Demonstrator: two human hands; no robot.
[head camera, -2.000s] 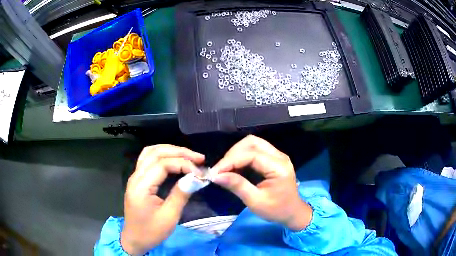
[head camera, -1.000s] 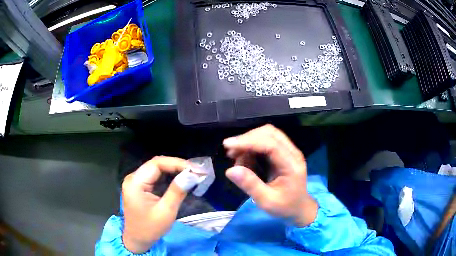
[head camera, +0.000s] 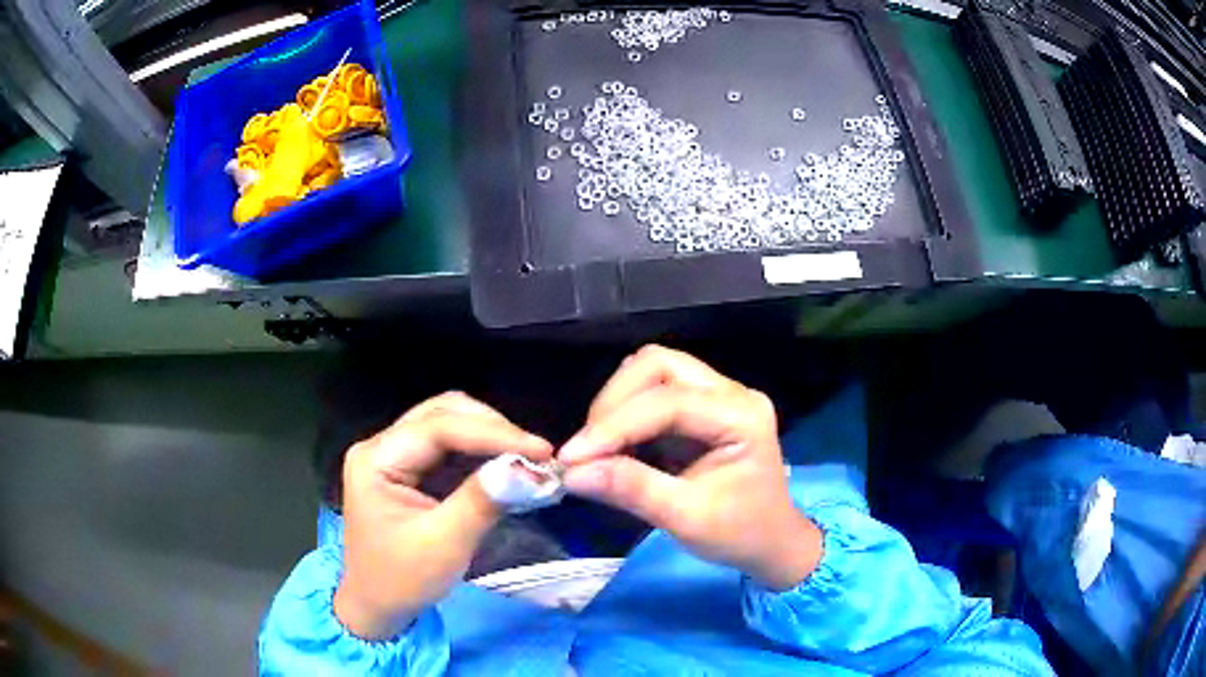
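A small whitish, thin, soft piece, like a finger cot (head camera: 519, 483), sits around my left thumb tip and sticks out past it. My left hand (head camera: 417, 496) pinches it between thumb and index finger. My right hand (head camera: 701, 463) pinches its free end with thumb and index finger. The two hands meet fingertip to fingertip above my lap, in front of the bench edge. Both hands are bare otherwise. The fingertips partly hide the piece, and its exact shape is unclear.
A blue bin (head camera: 298, 236) with yellow finger cots (head camera: 284, 165) stands at the bench's left. A black tray (head camera: 714, 280) holds many small ring-like parts (head camera: 661, 172). Black slotted racks (head camera: 1137, 159) stand to its right. Another person's blue sleeve (head camera: 1098, 529) is at lower right.
One second ago my right hand was apart from the whitish piece, fingers spread, and the piece hung loosely at my left thumb. Now my right fingertips have come back left and pinch it.
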